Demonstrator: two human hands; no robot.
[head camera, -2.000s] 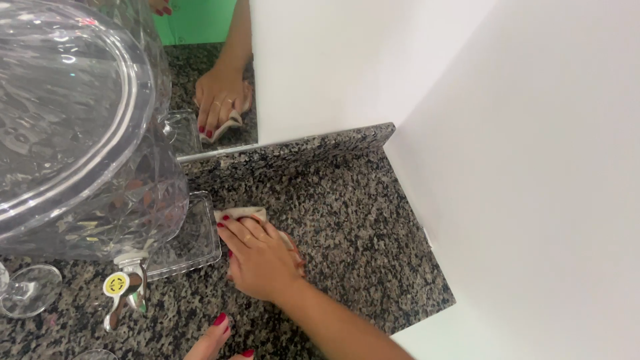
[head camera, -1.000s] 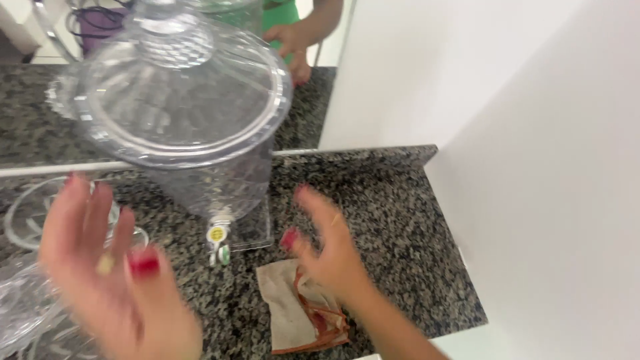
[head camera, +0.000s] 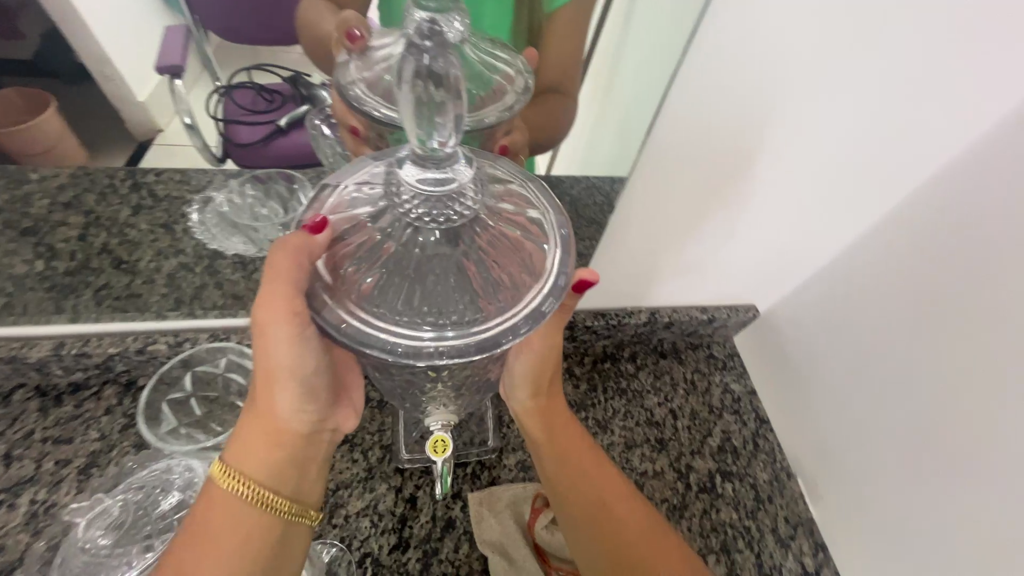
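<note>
A clear lidded drink dispenser (head camera: 440, 264) with a ribbed lid and tall knob is between my two hands. My left hand (head camera: 300, 344) grips its left side, thumb on the lid's rim. On the right side, my right hand (head camera: 544, 352) holds the body under the rim, thumb up by the lid. A metal tap (head camera: 441, 460) with a yellow disc points toward me. The dispenser's square clear base (head camera: 406, 448) shows below the bowl; whether it touches the counter, I cannot tell. A beige cloth (head camera: 504, 532) with an orange pattern lies on the counter, partly behind my right forearm.
Clear glass bowls (head camera: 196, 396) and other glassware (head camera: 132, 520) stand at the left on the speckled granite counter (head camera: 664, 448). A mirror (head camera: 104, 240) rises behind the low backsplash. White walls (head camera: 896, 264) bound the right side. A small glass piece (head camera: 330, 558) sits near my left forearm.
My right hand has left the cloth, which lies on the counter. Both hands, apart from the dispenser one second ago, now hold its sides.
</note>
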